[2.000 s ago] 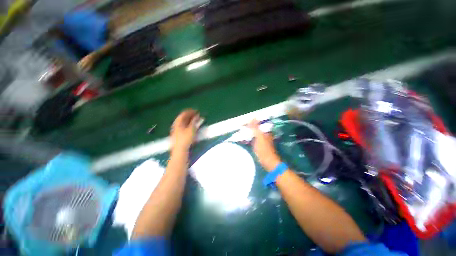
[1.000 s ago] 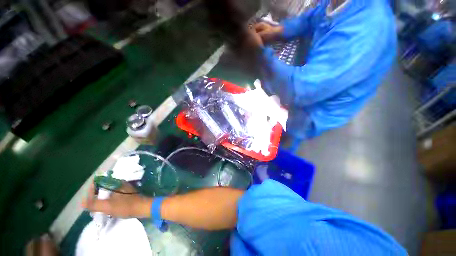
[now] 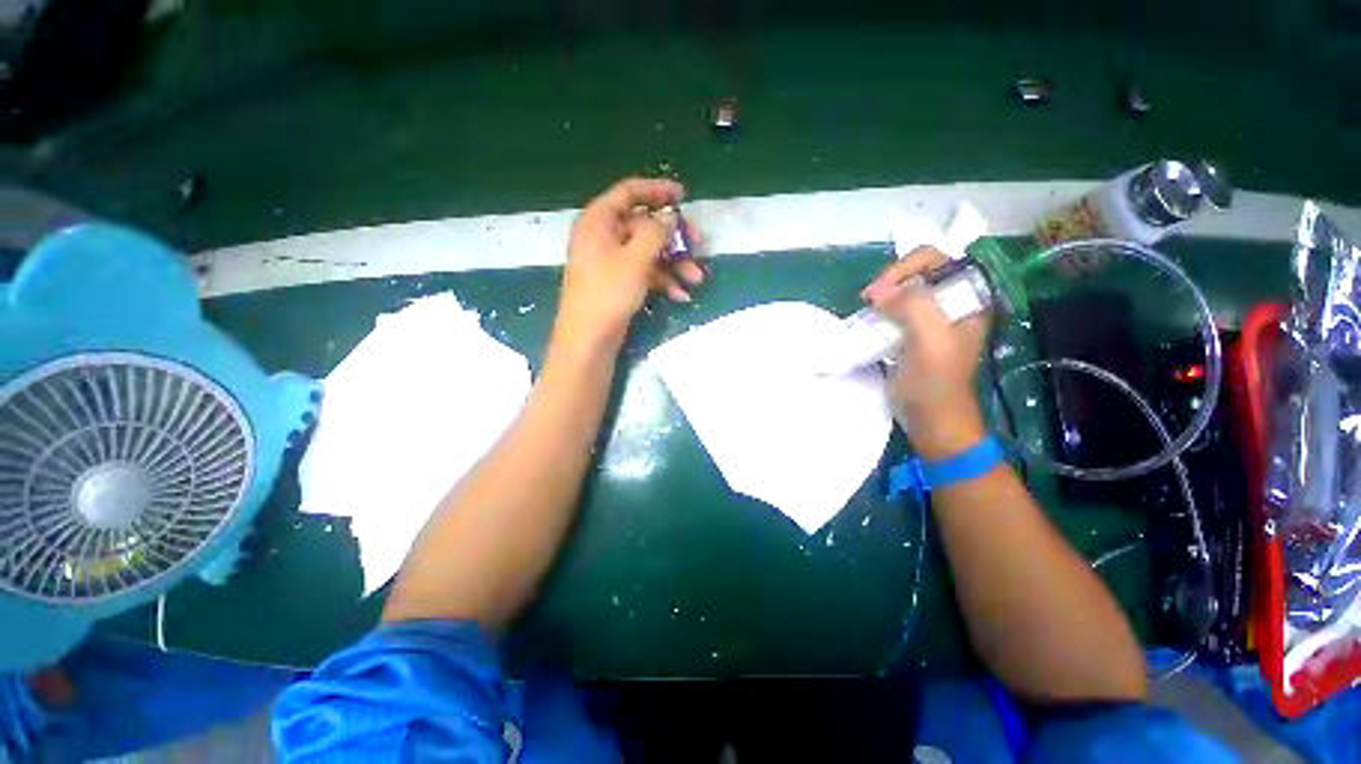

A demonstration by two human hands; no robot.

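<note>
My left hand [image 3: 630, 246] holds a small dark component [image 3: 675, 236] with a metallic glint in its fingertips, above the white strip. My right hand [image 3: 937, 336] is closed around a white glue syringe [image 3: 881, 332], its narrow tip pointing left over a white paper sheet [image 3: 784, 411] on the green bench. The syringe's green fitting [image 3: 1006, 275] joins a clear air hose [image 3: 1212, 336] that loops to the right. A blue band [image 3: 963, 466] with a thin cord is on my right wrist. The tip does not touch the component.
Similar components [image 3: 724, 117] lie spaced on the green belt [image 3: 448, 135] beyond the white strip [image 3: 493, 239]. A light blue fan [image 3: 112, 496] stands left, beside another paper sheet [image 3: 418, 411]. A bottle [image 3: 1112, 214], a black box [image 3: 1090, 373] and a red tray [image 3: 1266, 523] with shiny bags stand right.
The view has swung back left from the red tray and neighbouring worker, so both my hands and the fan show again. The syringe is still in my right hand.
</note>
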